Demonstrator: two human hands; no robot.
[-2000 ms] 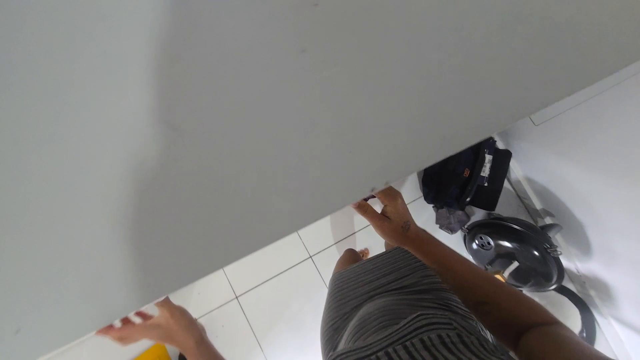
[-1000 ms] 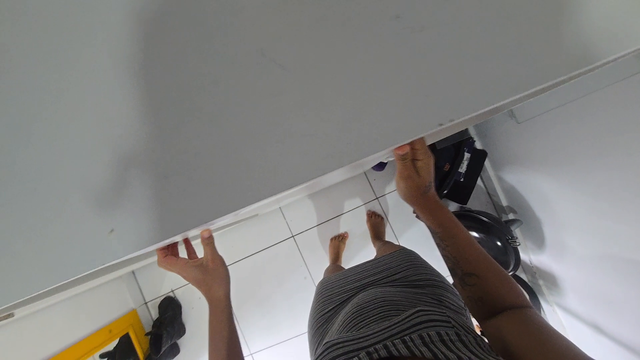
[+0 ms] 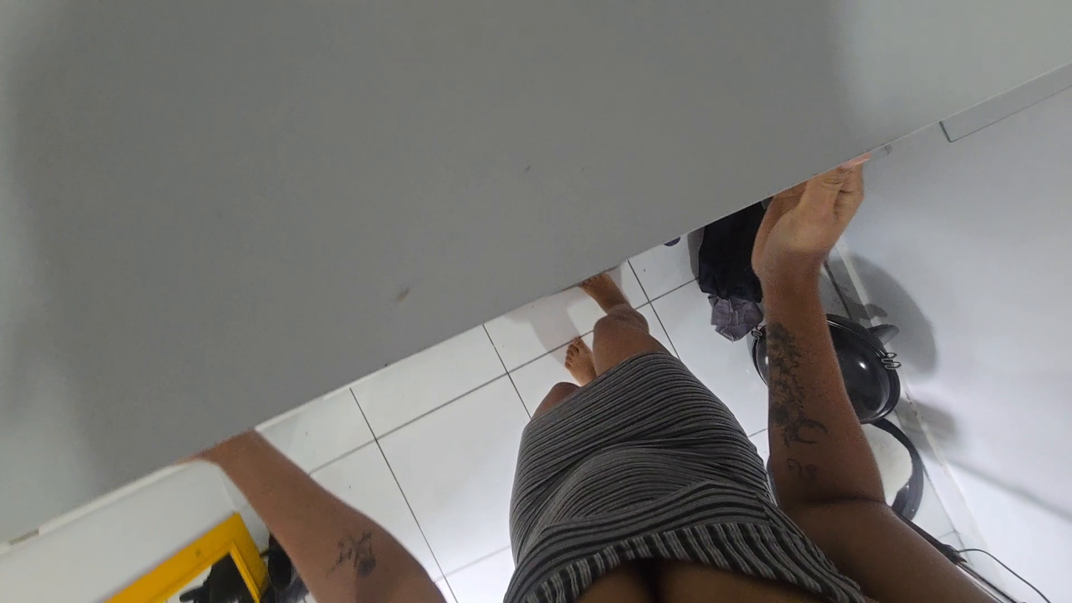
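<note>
A large flat grey-white panel (image 3: 469, 184) fills the upper part of the head view, its lower edge slanting up to the right. Small marks show on its surface. At the right part of that edge, my right hand (image 3: 808, 218) is raised against the panel, with its fingertips at the rim and partly hidden. My left hand (image 3: 222, 448) reaches the edge at the lower left. Most of it is hidden behind the panel, so its fingers cannot be seen.
White floor tiles (image 3: 444, 435) lie below, with my bare feet on them. To the right are dark fabric (image 3: 730, 260), a round black lidded object (image 3: 858, 368) and a white wall (image 3: 988, 276). A yellow frame (image 3: 197, 557) stands at the lower left.
Both hands were farther in from the panel's ends a second ago; now they are wider apart along its edge. The left fingers, visible earlier, are now hidden behind the panel.
</note>
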